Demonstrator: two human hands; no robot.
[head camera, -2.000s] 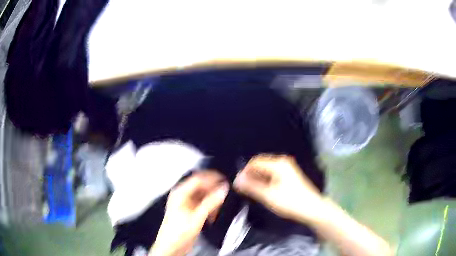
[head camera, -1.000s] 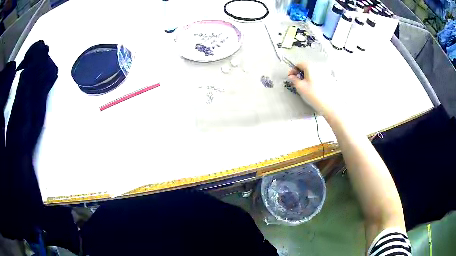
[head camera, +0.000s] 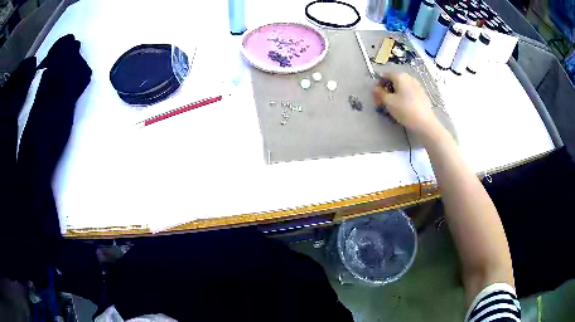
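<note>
My right hand (head camera: 406, 100) is over the right part of a grey mat (head camera: 321, 135), with its fingers curled around a small dark tool (head camera: 387, 85), perhaps thread snips. Its fingertips are beside small dark pieces (head camera: 382, 111), partly hidden by the hand. A dark thread (head camera: 412, 157) runs from below the hand to the table's front edge. Another small dark heap (head camera: 355, 102) lies left of the hand. Pale fastenings (head camera: 287, 110) lie loose further left. The black garment (head camera: 227, 277) covers my lap. My left hand is not in view.
A pink plate (head camera: 309, 59) holds dark pieces. A black round container (head camera: 142, 75) and red pencil (head camera: 183, 111) are at left. Spools (head camera: 451, 44) stand at the back right. A clear bin (head camera: 378, 248) is below the table (head camera: 157, 182); dark cloth (head camera: 38, 157) hangs at left.
From two seconds ago, both hands were at the garment; now my left is out of view and my right is on the table. Over the last second, my right hand stays near the dark pieces.
</note>
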